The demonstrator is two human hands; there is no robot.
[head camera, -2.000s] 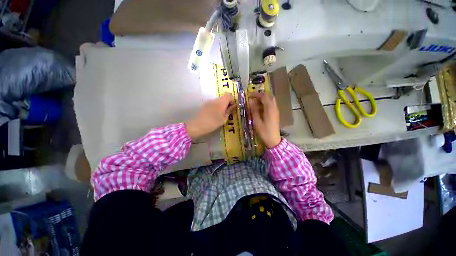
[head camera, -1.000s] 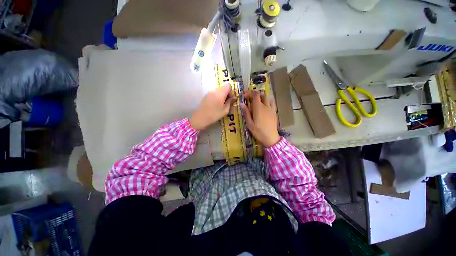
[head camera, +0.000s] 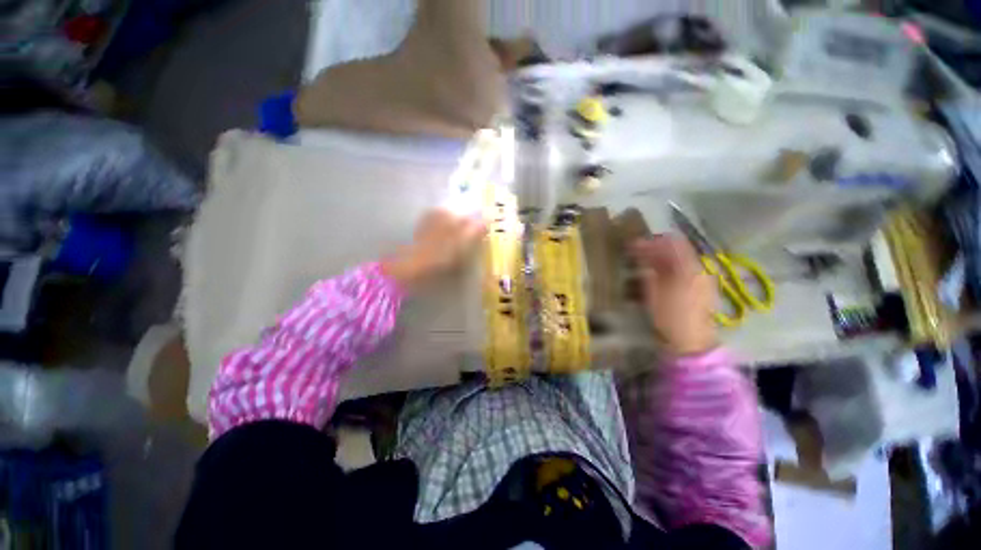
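The frame is blurred. My left hand [head camera: 436, 249] lies on the pale panel [head camera: 323, 226], just left of the yellow tape guides [head camera: 558, 295]; whether its fingers grip the cloth cannot be told. My right hand [head camera: 678, 288] is over the brown fabric strips [head camera: 611, 252], right of the guides, and partly hides them; its grip is too blurred to tell. A shiny narrow strip [head camera: 530, 295] runs between the two yellow bands. The lit needle area lies beyond the hands, its details blurred.
Scissors [head camera: 736, 285] with yellow handles lie just right of my right hand. The white sewing machine [head camera: 688, 134] stands behind. A brown cut piece [head camera: 403, 81] is draped at the back left. A small dark tray [head camera: 855, 314] is at the right.
My right hand has left the needle area and moved right onto the strips. My left hand has moved slightly left, off the yellow band. The whole view has shifted and blurred.
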